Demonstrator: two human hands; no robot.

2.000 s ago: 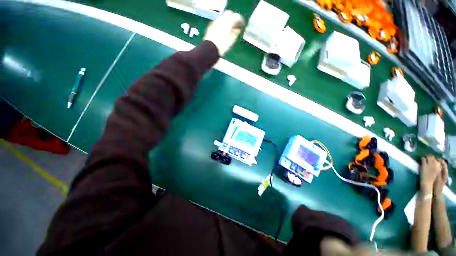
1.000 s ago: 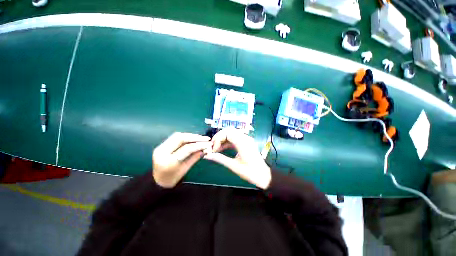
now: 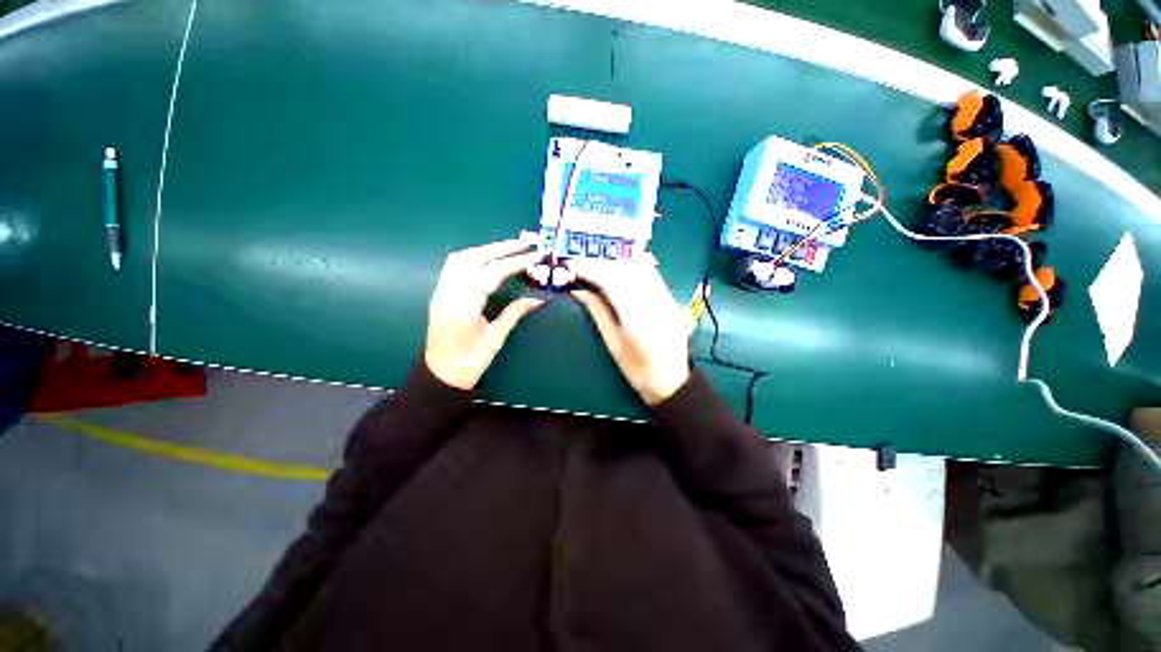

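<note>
The left tester [image 3: 602,198], a white-blue box with a light-blue screen, sits in front of me. At its front edge is a small black cradle [image 3: 551,283] with white pieces, likely earbuds [image 3: 550,271], in it. My left hand [image 3: 474,310] touches the cradle's left side with its fingertips. My right hand [image 3: 637,318] touches its right side and partly covers the tester's lower right corner. The right tester [image 3: 796,204] has a purple-blue screen and coloured wires. A second cradle [image 3: 765,271] with white pieces lies at its front edge, away from my hands.
A white bar [image 3: 590,115] lies above the left tester. Orange-and-black parts [image 3: 999,191], a white cable [image 3: 1029,318] and a white sheet [image 3: 1117,299] lie right. A teal pen [image 3: 112,208] lies left. A black lead [image 3: 716,318] runs to the bench edge. Boxes stand on the belt.
My left hand has come back from the belt, and both hands met before the left tester. They have since moved apart, onto its cradle, where white pieces now show.
</note>
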